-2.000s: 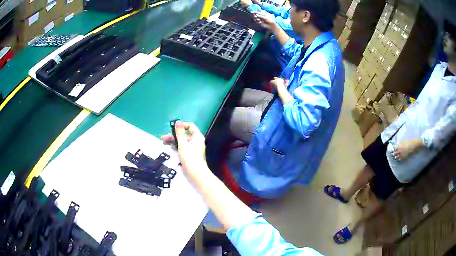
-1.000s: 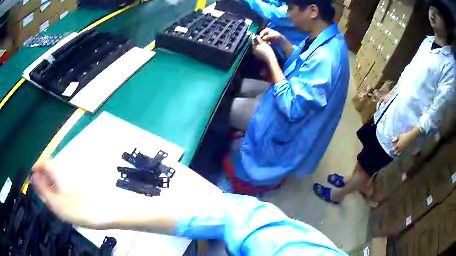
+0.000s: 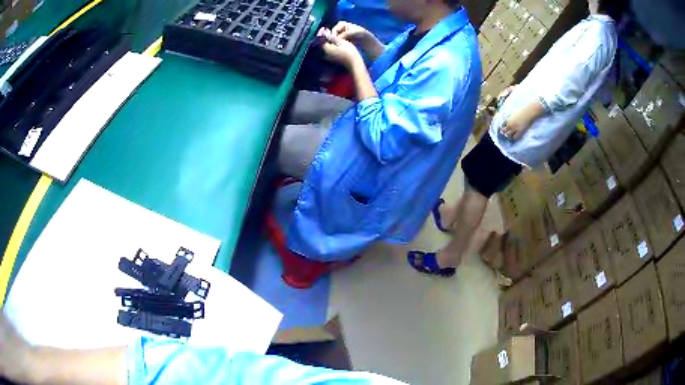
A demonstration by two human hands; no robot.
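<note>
A heap of short black buckle-side bands [image 3: 162, 293] lies on the white sheet [image 3: 71, 248] at the lower left. Square open buckles show at the ends of several bands. My right hand [image 3: 13, 359] is cut off by the left edge and blurred, with its forearm and blue sleeve reaching across the bottom of the view. Its fingers are out of the picture, so what it holds cannot be seen. My left hand is not in view.
A black foam tray stack [image 3: 239, 34] stands on the green bench [image 3: 169, 143]. Another black tray [image 3: 64, 75] lies at upper left beside a white board [image 3: 98, 113]. A person in a blue smock [image 3: 390, 150] sits alongside; another stands behind. Cartons [image 3: 593, 278] line the right.
My right hand has moved left from above the white sheet to the picture's left edge. The camera view has shifted right, so the bench things appear further left. The black strap beside it holding a buckle is no longer seen.
</note>
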